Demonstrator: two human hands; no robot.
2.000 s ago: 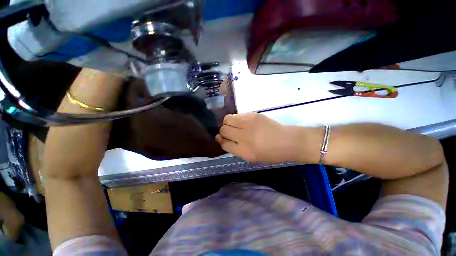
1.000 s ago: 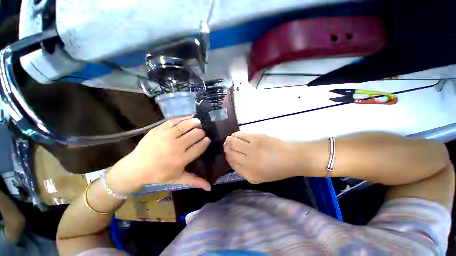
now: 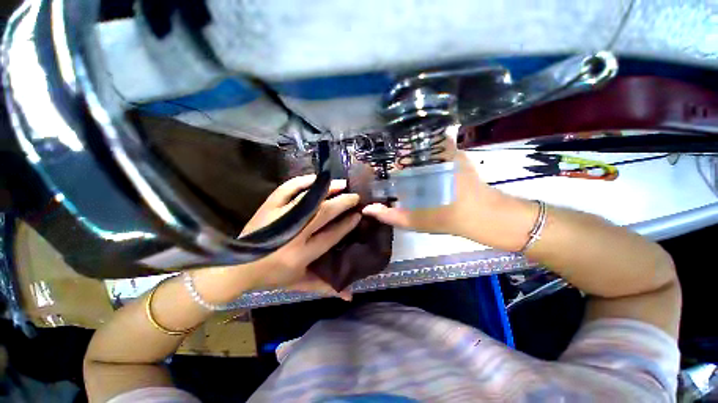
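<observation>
Dark brown cloth (image 3: pixel 358 253) lies under the sewing machine head, with a folded part hanging towards the table's front edge. My left hand (image 3: pixel 303 236) has its fingers on top of the cloth and its thumb low at the cloth's near side. The chrome loop partly covers this hand. My right hand (image 3: pixel 464 206) has its fingertips on the cloth's right edge, close to the left fingertips. The pale tension knob (image 3: pixel 423 187) hides part of it. Small metal parts of the needle area (image 3: pixel 334 149) show just beyond the left fingertips.
The white machine head (image 3: pixel 394 31) fills the top, with a large chrome loop (image 3: pixel 110 189) at left and a dark red frame (image 3: pixel 598 110) at right. Thread snips (image 3: pixel 579 167) lie on the white table (image 3: pixel 504 169). A ruler-like strip (image 3: pixel 441 268) runs along the front edge.
The view has moved closer to the machine head. My left hand has come in from beyond the loop onto the cloth, beside my right hand. The cloth's near part is now bunched between the hands.
</observation>
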